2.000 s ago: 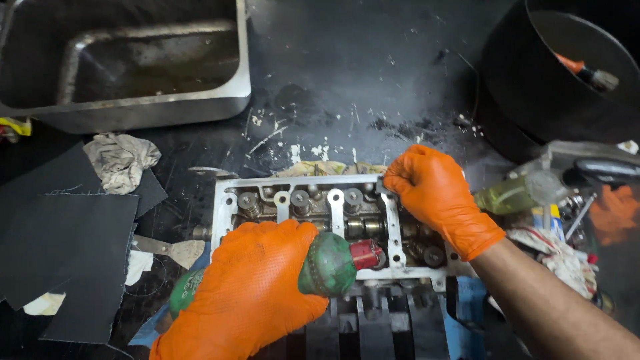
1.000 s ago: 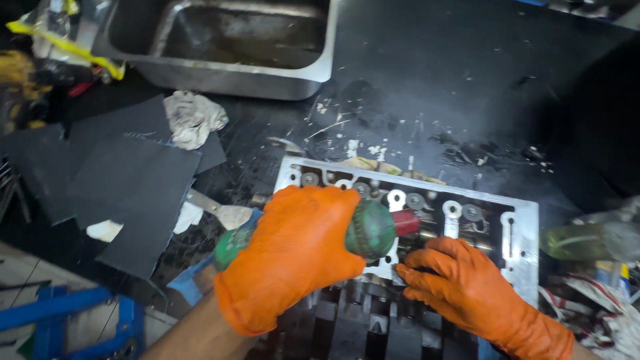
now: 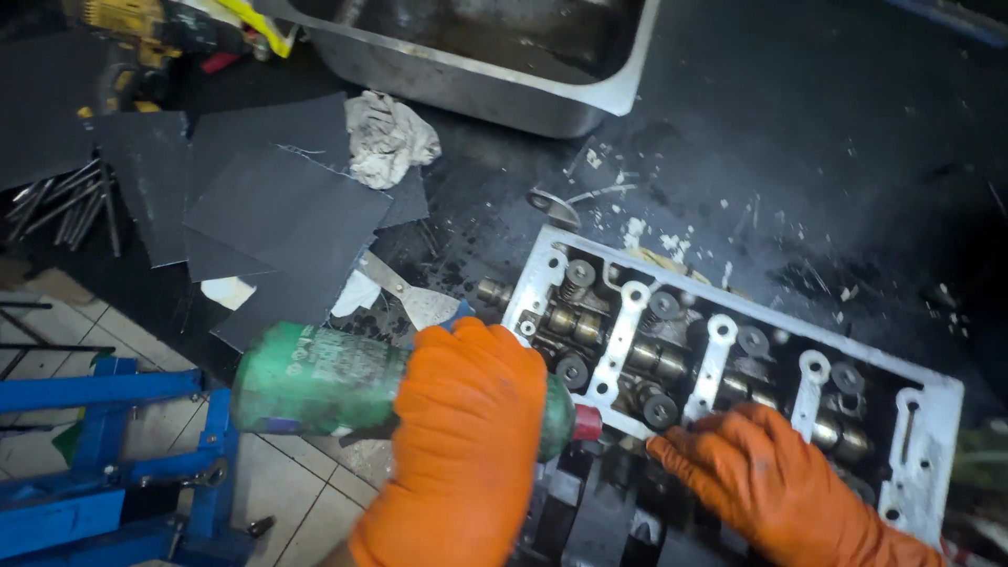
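Note:
My left hand (image 3: pixel 472 433), in an orange glove, is closed around a green plastic bottle (image 3: pixel 315 378) with a red cap (image 3: pixel 587 423). The bottle lies nearly level, its cap pointing right over the near edge of an aluminium cylinder head (image 3: pixel 713 342). Valve springs and a camshaft (image 3: pixel 657 359) show inside the head. My right hand (image 3: pixel 764 472), gloved in orange too, rests with bent fingers at the head's near rim, right of the cap. Its fingertips touch the metal; whether they pinch something small is hidden.
Black abrasive sheets (image 3: pixel 268 205), a crumpled rag (image 3: pixel 386 138) and a scraper (image 3: pixel 413 295) lie left of the head. Behind stands a metal pan (image 3: pixel 472 83) holding dark liquid. A yellow cordless drill (image 3: pixel 134 47) is at upper left, a blue metal frame (image 3: pixel 102 465) at lower left.
My right hand has moved from the head's far edge to its near edge. The bottle stays in my left hand and has shifted toward the head's left end. The view has swung left.

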